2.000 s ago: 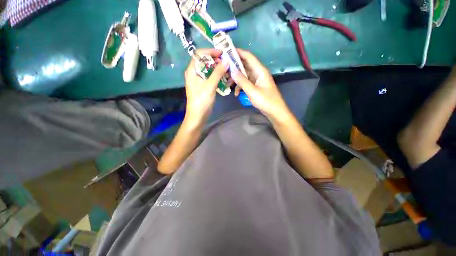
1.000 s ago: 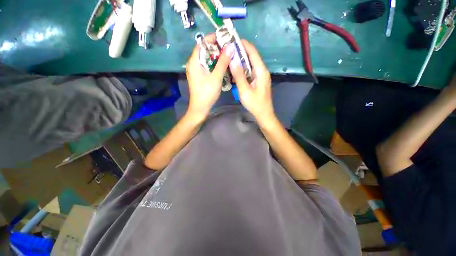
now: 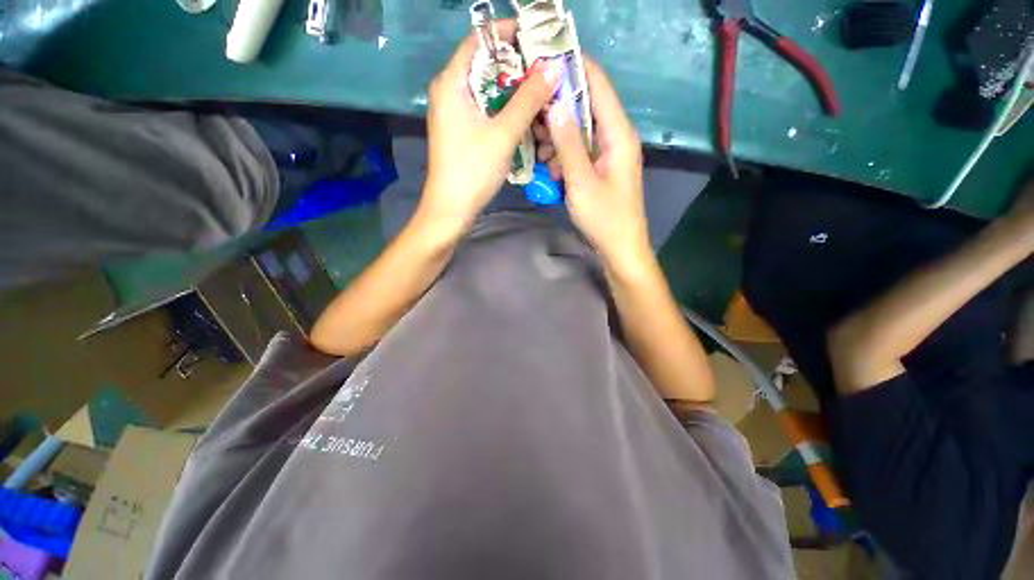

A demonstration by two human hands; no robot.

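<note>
My left hand [image 3: 471,142] holds a half-shell with a green circuit board [image 3: 496,100], red wires and a metal tip pointing away from me. My right hand [image 3: 603,153] holds a second white half-shell [image 3: 549,32] close beside it, with a bluish-purple part [image 3: 570,91] inside. Both thumbs meet between the two pieces, and the fingers hide their lower parts. A round blue object [image 3: 543,185] shows just below the hands; what it is attached to cannot be told.
Red-handled cutters [image 3: 746,57] lie on the green bench [image 3: 374,85] at the right, near a black textured head [image 3: 878,23] and a white cable [image 3: 975,153]. A white housing [image 3: 253,28] lies at the left. People sit on both sides. Cardboard boxes [image 3: 136,499] stand on the floor.
The view has shifted, so bench items sit higher and the blue cylinder has left the picture. The hands still hold both pieces, which are turned more upright.
</note>
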